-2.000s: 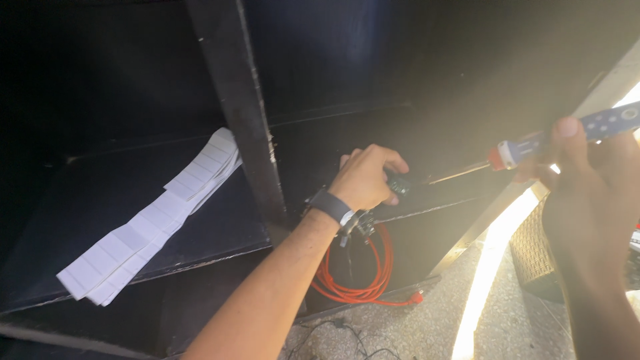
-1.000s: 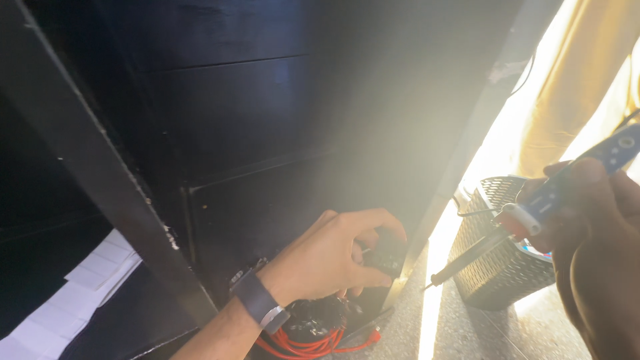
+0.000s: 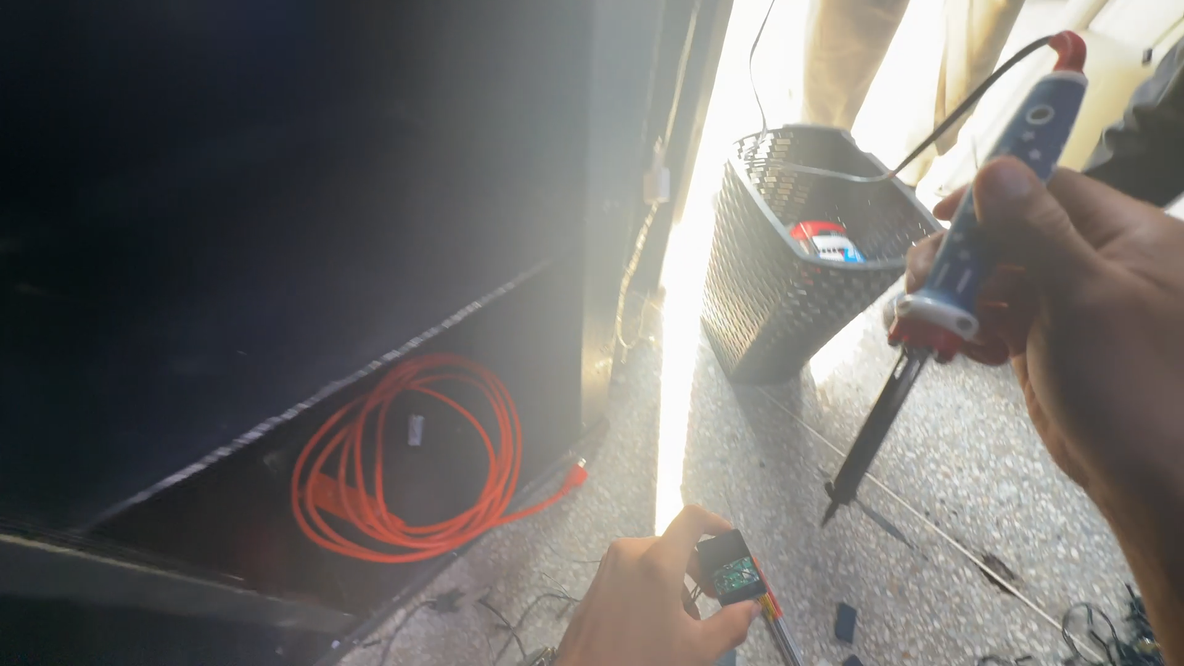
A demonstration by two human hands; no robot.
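At the bottom centre my left hand (image 3: pixel 647 592) pinches a small black module with a green circuit board (image 3: pixel 735 575) between thumb and fingers. Just below the module lies a thin tool with a metal shaft and a red part (image 3: pixel 772 606); whether the hand touches it is unclear. On the right my right hand (image 3: pixel 1073 268) grips the blue, star-patterned handle of a soldering iron (image 3: pixel 967 231). Its dark tip points down and left, above the floor and apart from the module. A cord leaves the red end of the handle.
A coiled orange cable (image 3: pixel 407 462) lies on the lower dark shelf at left. Behind the hands stands a black perforated basket (image 3: pixel 786 296) holding a red, white and blue item. Thin wires (image 3: pixel 518 615) and a small dark piece (image 3: pixel 844 622) lie on the speckled floor. Bright light falls beside the cabinet.
The view has swung right and down, and the white paper strips have left it. My left hand has moved from the dark cabinet area to above the floor, holding the module. The right hand keeps the iron.
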